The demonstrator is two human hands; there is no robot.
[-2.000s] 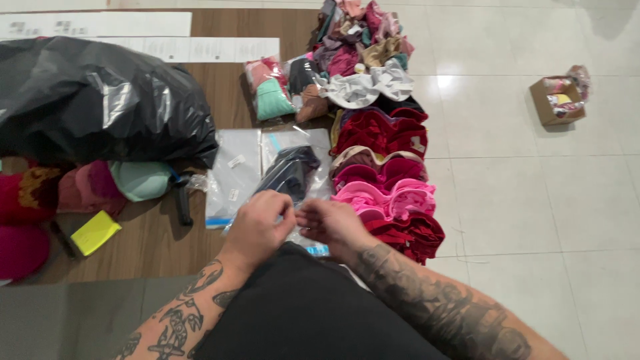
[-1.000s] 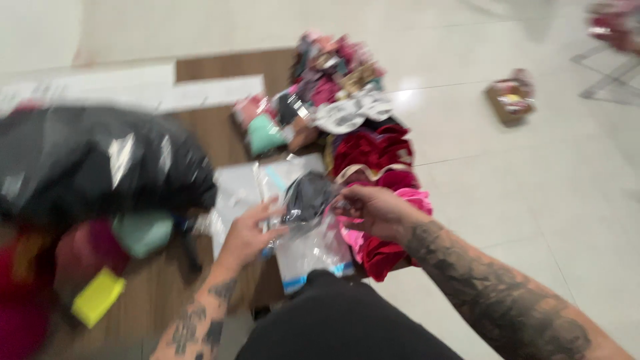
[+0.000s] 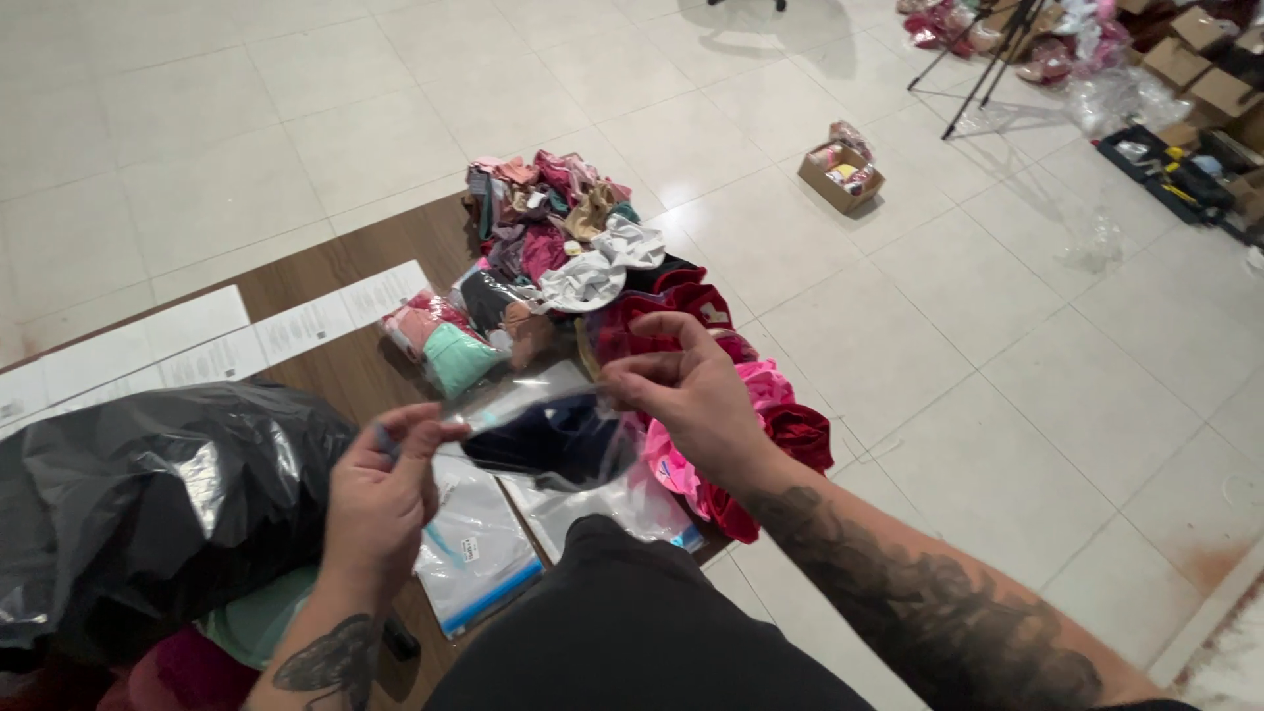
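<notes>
Between my hands, above the table, hangs a clear plastic bag with a dark navy garment [image 3: 548, 439] inside. My left hand [image 3: 390, 484] pinches the bag's left end between thumb and fingers. At its upper right edge, my right hand [image 3: 681, 390] grips the plastic. Beneath lie flat clear zip bags [image 3: 474, 543] with blue closures. To the right, a row of red and pink bras [image 3: 770, 390] runs along the table edge, partly behind my right hand. Beyond the held bag are bagged garments, one mint green [image 3: 459, 360], and white bras [image 3: 602, 267].
A large black plastic bag [image 3: 168, 494] covers the table's left side, with mint and magenta cups below it. Printed paper sheets [image 3: 336, 311] lie along the far edge. A small cardboard box [image 3: 839, 183], a tripod [image 3: 987, 69] and open boxes [image 3: 1185, 59] stand on the tiled floor.
The bag with the dark garment, lying on the flat bags two seconds ago, is now lifted and held between both hands. My hands have moved apart. The view has turned to the right.
</notes>
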